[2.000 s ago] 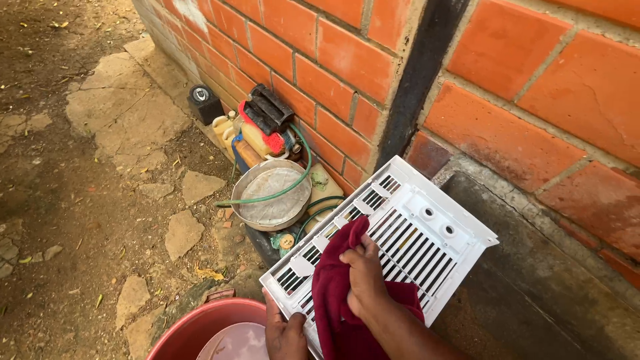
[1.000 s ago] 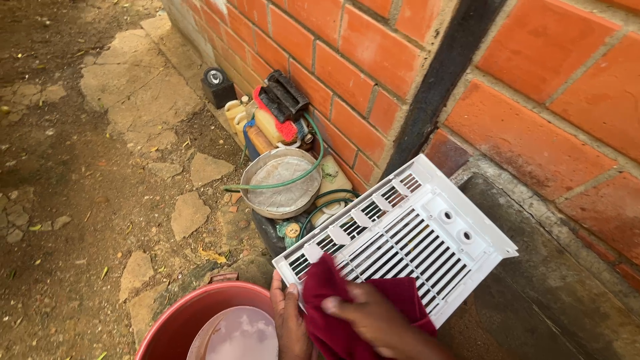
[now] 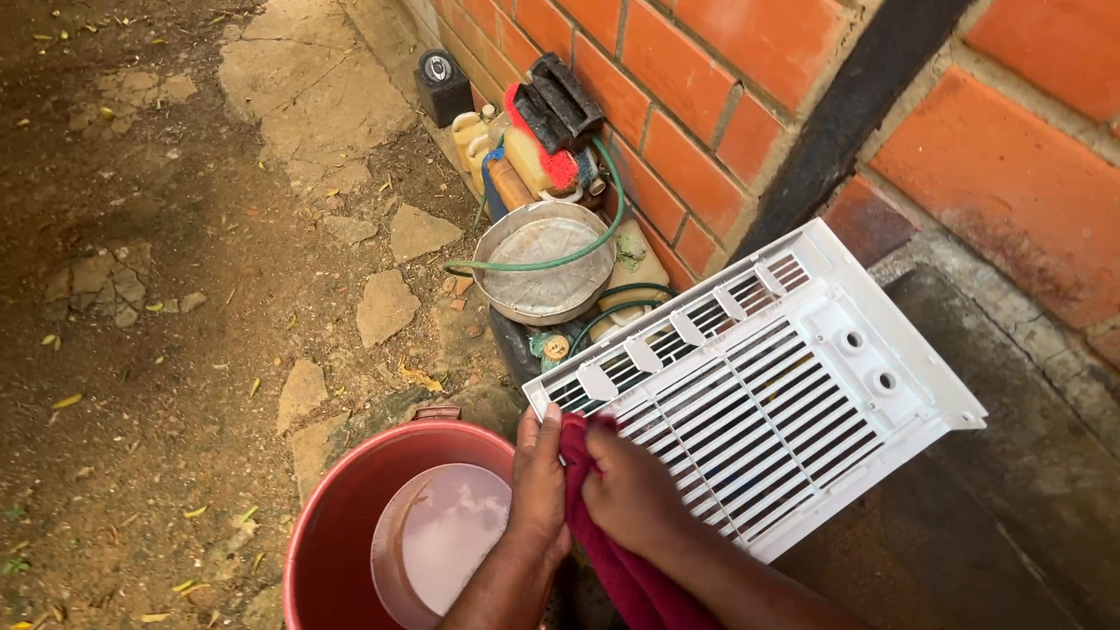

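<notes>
My left hand point(image 3: 540, 481) grips the near left corner of a white plastic louvred panel point(image 3: 844, 446), its thumb on the edge. The panel is tilted, with long slats, a row of small tabs and two round holes. In my right hand point(image 3: 634, 490) is a dark red cloth point(image 3: 626, 577), bunched by the fingers and pressed near that same corner, right beside my left hand. The lower end of the cloth hangs down between my forearms.
A red plastic bucket point(image 3: 302, 525) holding cloudy water point(image 3: 455, 525) stands below left. Beyond are a round metal pan point(image 3: 547, 254), a green hose point(image 3: 560, 260), plastic jugs point(image 3: 525, 166) and a black box point(image 3: 444, 96) along the brick wall point(image 3: 665, 114). A concrete basin point(image 3: 989, 490) lies under the panel.
My right hand with the cloth has moved off the panel's slats to the corner by my left hand. The slats that the cloth covered now show.
</notes>
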